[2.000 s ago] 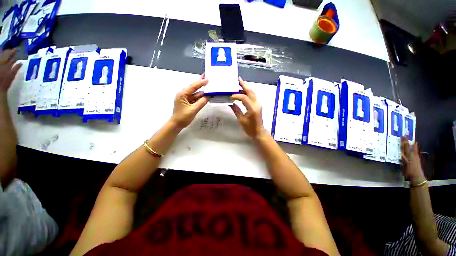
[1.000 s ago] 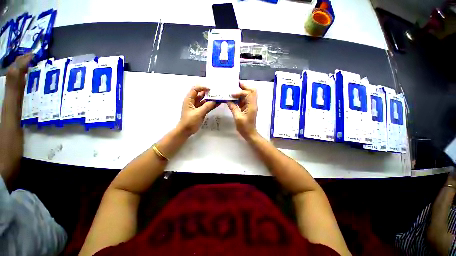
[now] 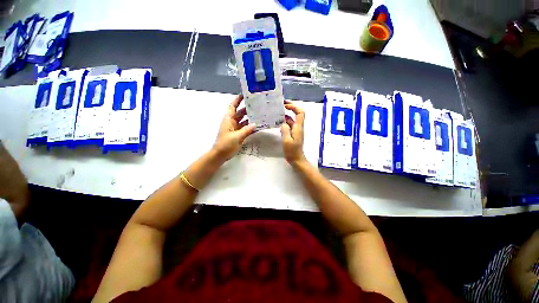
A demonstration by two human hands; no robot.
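A slim white carton (image 3: 263, 108) with a blue panel and a pale product shape stands raised in front of me, tilted a little left at its top. My left hand (image 3: 234, 131) holds its lower left side. My right hand (image 3: 293, 131) is at its lower right edge, fingers curled against it. The carton's top end shows a blue strip and a pale flap. Overlapping cartons (image 3: 124, 112) lie on the left with blue tabs at their near ends. More overlapping cartons (image 3: 374, 130) lie on the right.
A black phone (image 3: 280, 36) lies partly behind the held carton. Clear tape (image 3: 322, 70) is stuck on the dark band. A tape roll (image 3: 376, 36) stands far right. Blue-and-white pieces (image 3: 52, 38) lie far left. A co-worker's arm (image 3: 10, 177) is at left; striped clothing (image 3: 493, 278) at lower right.
The carton has come up off the table area, its top now tilted left and showing its end. The left co-worker's hand has withdrawn from the cartons. The right-hand row shows fewer cartons than two seconds ago.
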